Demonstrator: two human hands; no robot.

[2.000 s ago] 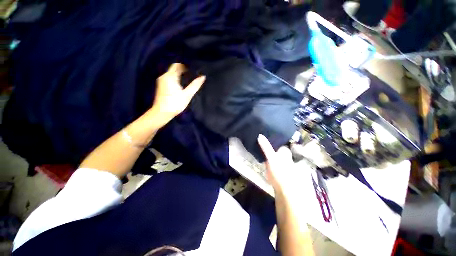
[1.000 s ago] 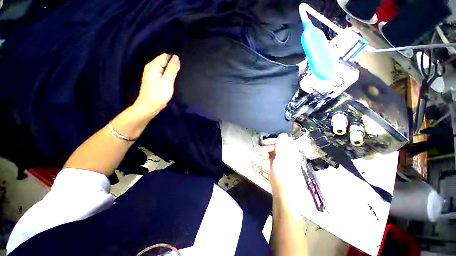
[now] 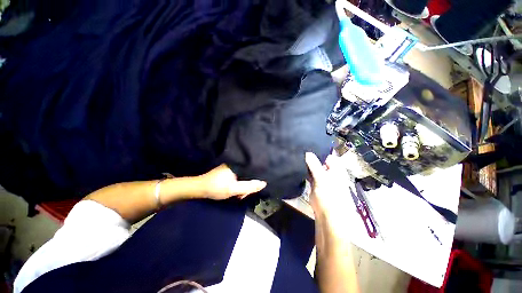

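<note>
A charcoal garment panel [image 3: 269,131] lies slightly rumpled between the navy heap and the needle area [image 3: 337,121] of the overlock machine [image 3: 441,120]. My left hand [image 3: 232,184] is at the panel's near left edge, thumb pointing right, its fingers hidden at the cloth. My right hand [image 3: 322,180] is at the panel's near right edge, just below the needle area, with cloth between thumb and fingers. The navy garment pile [image 3: 114,97] fills the left and back. A light-blue machine part [image 3: 362,54] stands above the needle.
Dark red snips [image 3: 366,214] lie on the white table [image 3: 412,246], right of my right hand. A black strip [image 3: 420,191] trails across the table. Black-handled scissors [image 3: 491,86] hang at far right. Red containers show at lower right [image 3: 466,274] and lower left [image 3: 54,210].
My left hand has moved down and right from the heap to the panel's near edge. The panel, smooth a second ago, is rumpled and covers more of the table's left end.
</note>
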